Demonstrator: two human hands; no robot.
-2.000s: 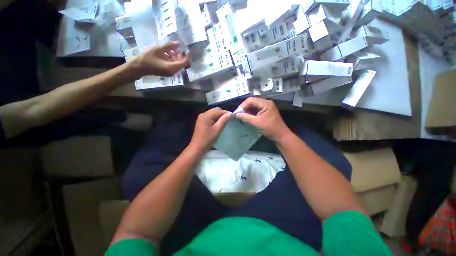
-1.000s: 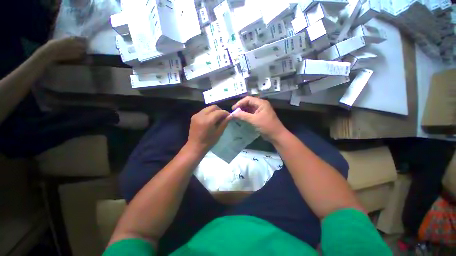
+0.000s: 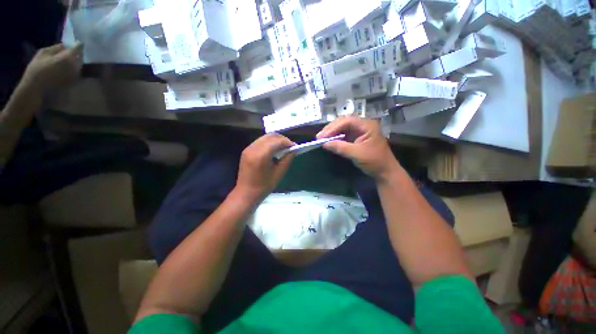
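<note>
My left hand point(image 3: 261, 163) and my right hand point(image 3: 359, 145) are above my lap, near the table's front edge. Between them they hold a thin white folded leaflet point(image 3: 308, 146), seen nearly edge-on as a narrow strip. My left fingers grip its left end and my right fingers its right end. A rounded white mass with small dark marks point(image 3: 308, 222) lies between my thighs. Long white product boxes point(image 3: 359, 68) lie in a loose heap on the table in front of my hands.
Another person's hand point(image 3: 55, 65) is at the table's left edge. A brown carton point(image 3: 572, 140) stands on the table at right. Open brown cartons point(image 3: 480, 225) are beside my legs. Stacked cartons point(image 3: 555, 32) are at the upper right. Thick cardboard layers point(image 3: 477, 168) show at the table edge.
The leaflet, earlier hanging down as a broad sheet, is now a narrow strip. My hands have moved slightly apart. The other person's hand has moved left, away from the boxes.
</note>
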